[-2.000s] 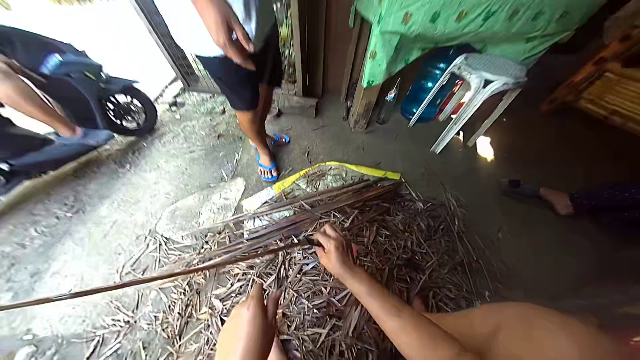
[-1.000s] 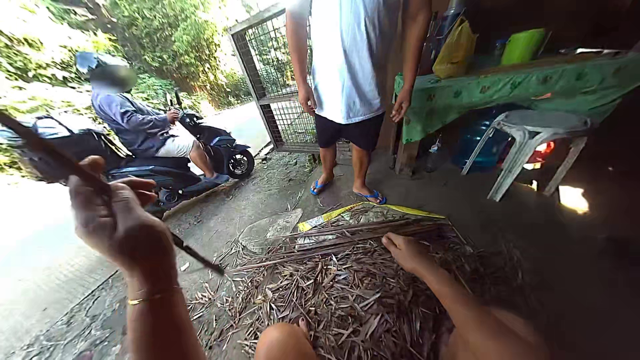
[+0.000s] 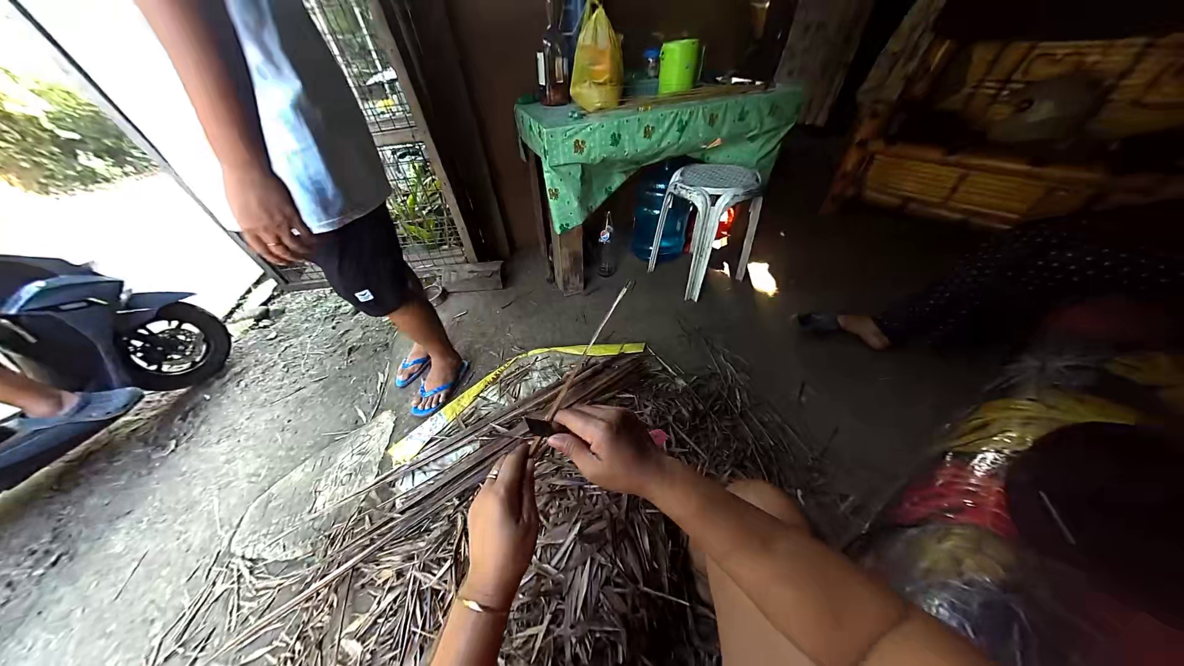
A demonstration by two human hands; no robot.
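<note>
My left hand (image 3: pixel 504 518), with a ring and a bracelet, grips the lower part of a thin brown stalk (image 3: pixel 572 382) that points up and away, its tip pale. Just above it, my right hand (image 3: pixel 606 446) is closed on a small dark blade (image 3: pixel 538 426), which lies against the stalk. My two hands nearly touch. Beneath them a pile of dry leaf scraps (image 3: pixel 592 573) spreads over the ground, and a bundle of long brown stalks (image 3: pixel 462 462) lies across its far side. The blade's handle is hidden in my fingers.
A person in blue flip-flops (image 3: pixel 439 387) stands beyond the pile at left, near a motor scooter (image 3: pixel 102 324). Further back are a table with a green cloth (image 3: pixel 647 139), a white plastic stool (image 3: pixel 717 185) and a blue water jug (image 3: pixel 659 211). Plastic-wrapped bundles (image 3: pixel 962 518) lie at right.
My left hand, raised at the far left one second ago with a dark stalk, is now low beside my right hand. The view has swung right. My right hand now shows a blade against a stalk.
</note>
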